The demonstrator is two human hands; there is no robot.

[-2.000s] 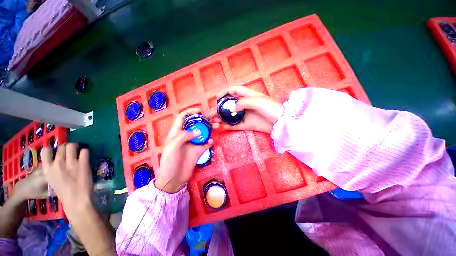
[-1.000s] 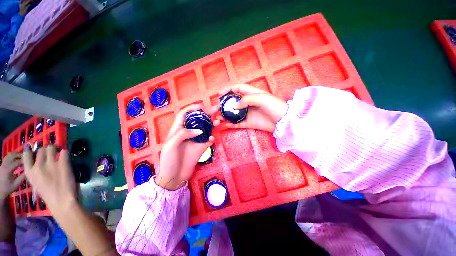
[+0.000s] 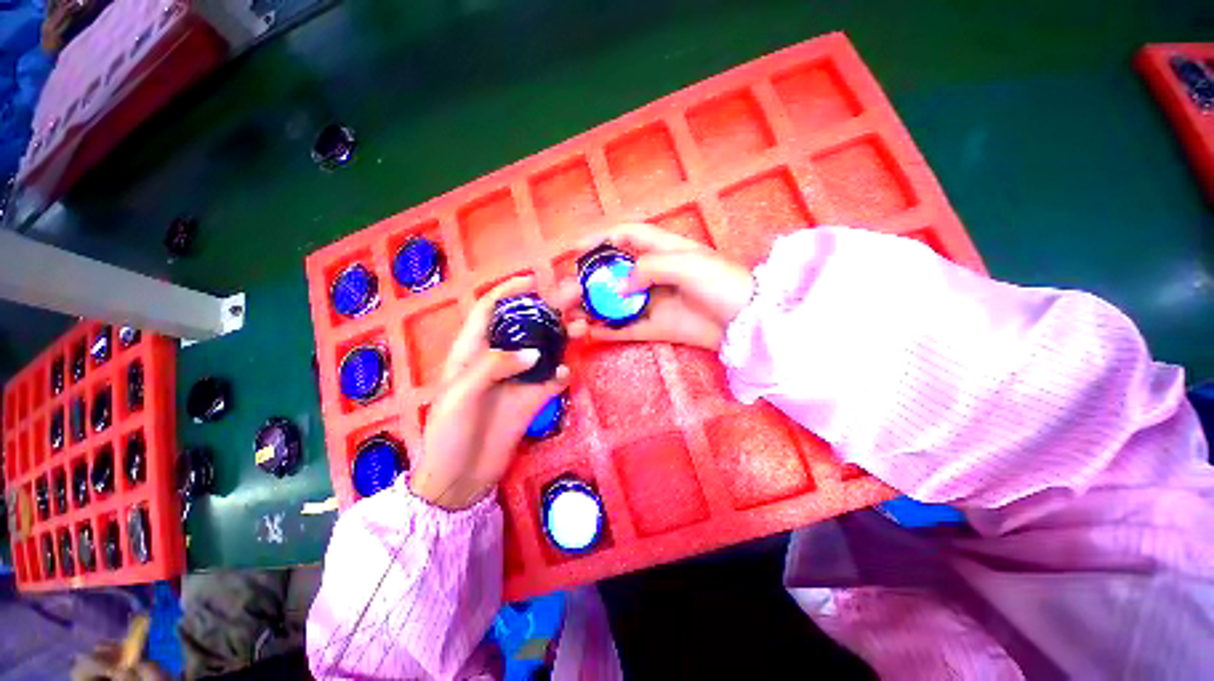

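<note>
My left hand [image 3: 469, 399] holds a round smartwatch [image 3: 527, 333] with a mostly dark face, the thumb on its lower part. My right hand [image 3: 679, 286] holds a second smartwatch [image 3: 614, 289], its screen lit light blue, a finger over its right side. Both hands are above a red-orange foam tray [image 3: 666, 492] with square pockets. Several blue-lit watches [image 3: 364, 374] sit in the tray's left pockets. One white-lit watch [image 3: 574, 516] sits in a front pocket. Another blue-lit watch [image 3: 546, 416] is partly hidden behind my left hand.
A foam tray of dark watches [image 3: 167, 452] lies at left, beside a pale metal post [image 3: 120, 282]. A watch with a small sticker [image 3: 277, 447] and other dark watches [image 3: 334, 146] lie on the green surface. Another tray [image 3: 1161, 80] shows at the right edge. Part of another person's hand [image 3: 117, 657] is at lower left.
The right-hand watch has gone from white to light blue; the left-hand one was blue and is now dark. The other person's hands have left the left tray. Loose watches at upper left have shifted left.
</note>
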